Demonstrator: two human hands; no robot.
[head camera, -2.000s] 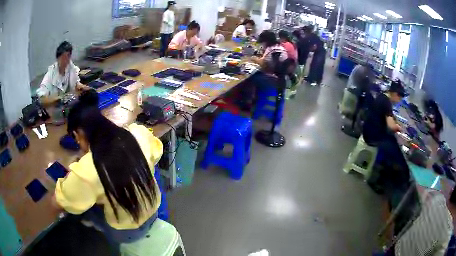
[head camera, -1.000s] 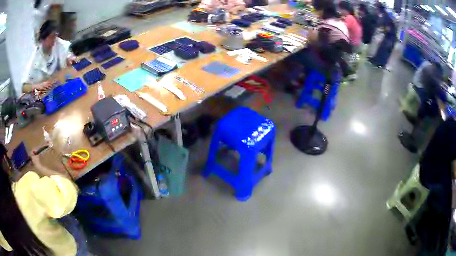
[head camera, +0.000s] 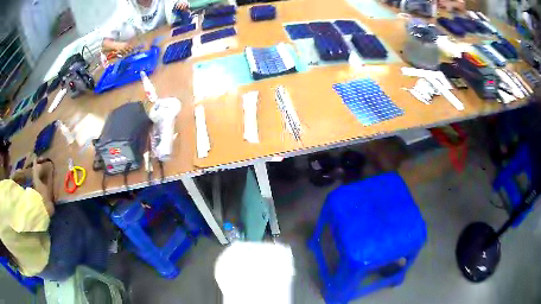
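Neither of my hands can be made out. A blurred, overexposed white shape (head camera: 255, 273) rises from the bottom edge; I cannot tell what it is. On the brown table (head camera: 225, 155) ahead, a finished cell layout stack (head camera: 270, 62) with white edge strips lies on the teal sheet (head camera: 222, 70). White insulating strips (head camera: 251, 116) and long busbar ribbon (head camera: 288, 113) lie near the front edge. A flat blue cell layout (head camera: 368, 101) lies to their right. Dark cell stacks (head camera: 330, 45) lie behind it.
A blue stool (head camera: 374, 219) stands before the table, another (head camera: 154, 225) partly under it. A black fan base (head camera: 478, 252) is right. A grey soldering station (head camera: 121, 139), scissors (head camera: 75, 178) and blue tray (head camera: 127, 69) are left. People sit at far left and behind the table.
The view has moved closer to the table and turned down. The table and blue stool look larger. The yellow-clad person has shifted to the left edge. The white shape now stands larger at the bottom.
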